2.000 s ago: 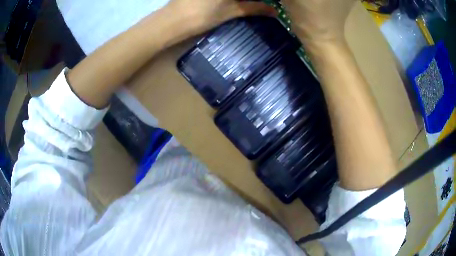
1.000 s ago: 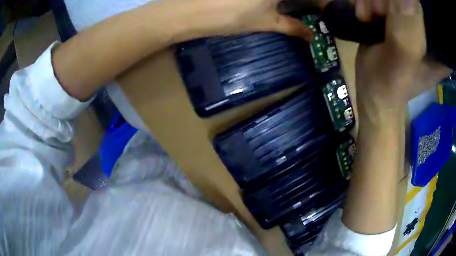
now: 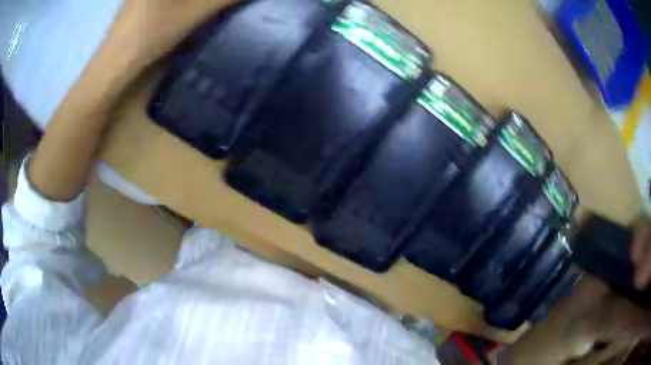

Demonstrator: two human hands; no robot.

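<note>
Several black housings point(image 3: 328, 114) lie side by side in a curved row, each with a green circuit board point(image 3: 382, 39) across its far end. The image is blurred, so screws cannot be made out. My left hand point(image 3: 168, 18) is at the top left by the first housing, mostly cut off by the top edge; its fingers are hidden. My right hand point(image 3: 596, 324) is at the lower right corner, blurred and partly cut off, around a thick black electric screwdriver point(image 3: 607, 249) beside the far right end of the row.
A tan cardboard sheet point(image 3: 500, 53) lies under the housings. A blue screw tray point(image 3: 617, 89) with grey contents is at the upper right, beside yellow tape point(image 3: 632, 121). A white surface point(image 3: 53, 53) shows at the upper left. Something red point(image 3: 464, 348) is at the bottom right.
The view has shifted along the row, showing more housings. My right hand has moved from the top right to the lower right with the screwdriver. My left hand has moved left, off the nearest board.
</note>
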